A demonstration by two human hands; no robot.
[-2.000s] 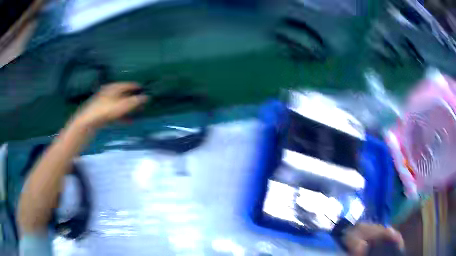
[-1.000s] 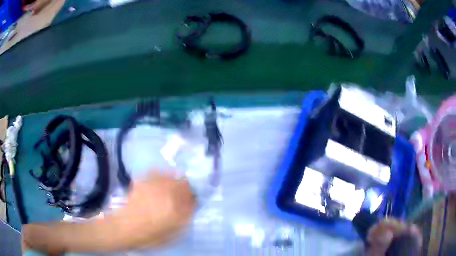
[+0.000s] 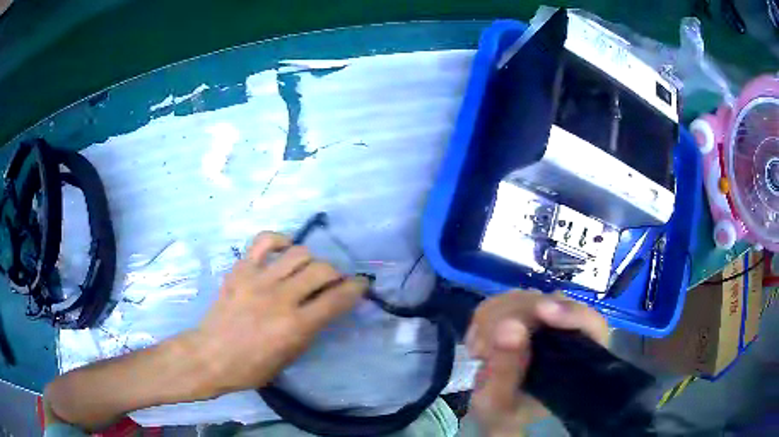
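Note:
A black curved headset frame lies on the white foam sheet near the wearer, its band curving toward me. My left hand holds the frame's end part, with thin dark wires beside the fingers. My right hand is wrapped around the thick black electric screwdriver. Its front end points left toward the frame, close to the frame's right end; whether the tip touches is too blurred to tell.
A blue tray at right holds a white and black screw feeder and slim tools. Stacked headset frames lie at left. A pink fan and a cardboard box are at far right. A dark green conveyor runs behind.
My left hand has come from the conveyor to the foam sheet with a headset frame. My right hand has moved the screwdriver from the tray's front left toward the frame. The view has tilted down.

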